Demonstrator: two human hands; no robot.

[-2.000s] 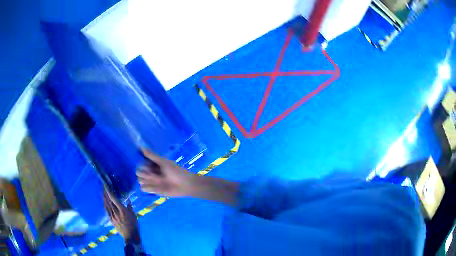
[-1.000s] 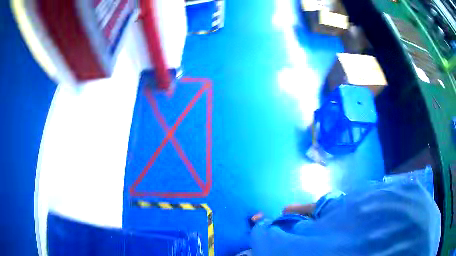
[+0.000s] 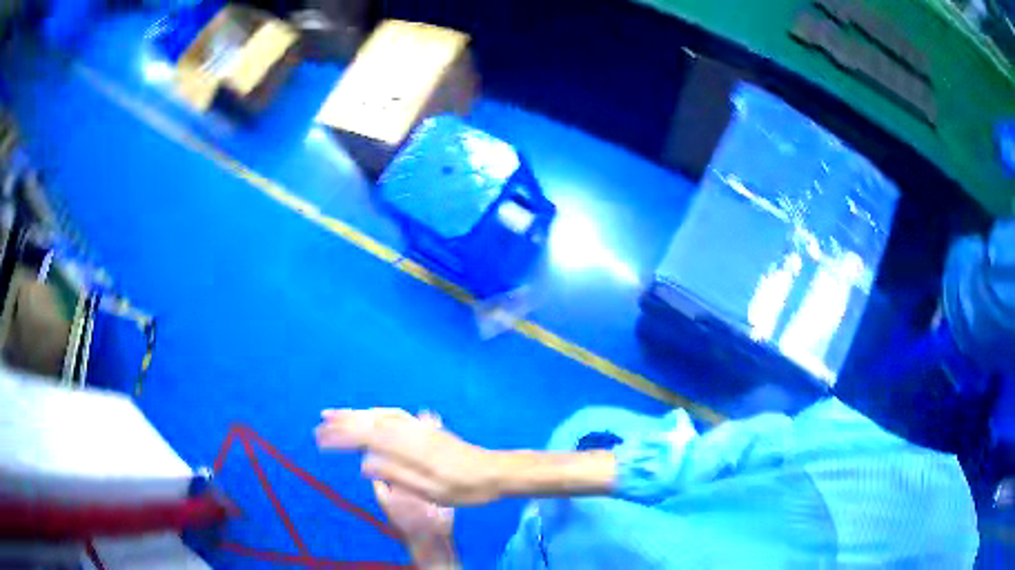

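My right hand (image 3: 429, 459) reaches across the lower middle from the right, fingers stretched out to the left and nothing seen in it. My left hand (image 3: 414, 514) is below and partly behind it, blurred, with its fingers mostly hidden. The hands overlap in the view; I cannot tell if they touch. Both are over the blue floor (image 3: 278, 323). A large blue carton (image 3: 779, 212) with a shiny top stands to the right of the hands, beside my light blue sleeve.
A blue crate-like box (image 3: 451, 184) stands beside a brown cardboard box (image 3: 395, 84); another cardboard box (image 3: 250, 56) is farther left. A yellow line (image 3: 367, 239) crosses the floor. A green bench edge (image 3: 768, 33) runs top right. A blue sleeve (image 3: 985, 290) shows at right. A red bar (image 3: 111, 516) is lower left.
The view has turned right, away from the white panel and hazard tape. The large blue carton has come into view. Both hands now show, raised and close together.
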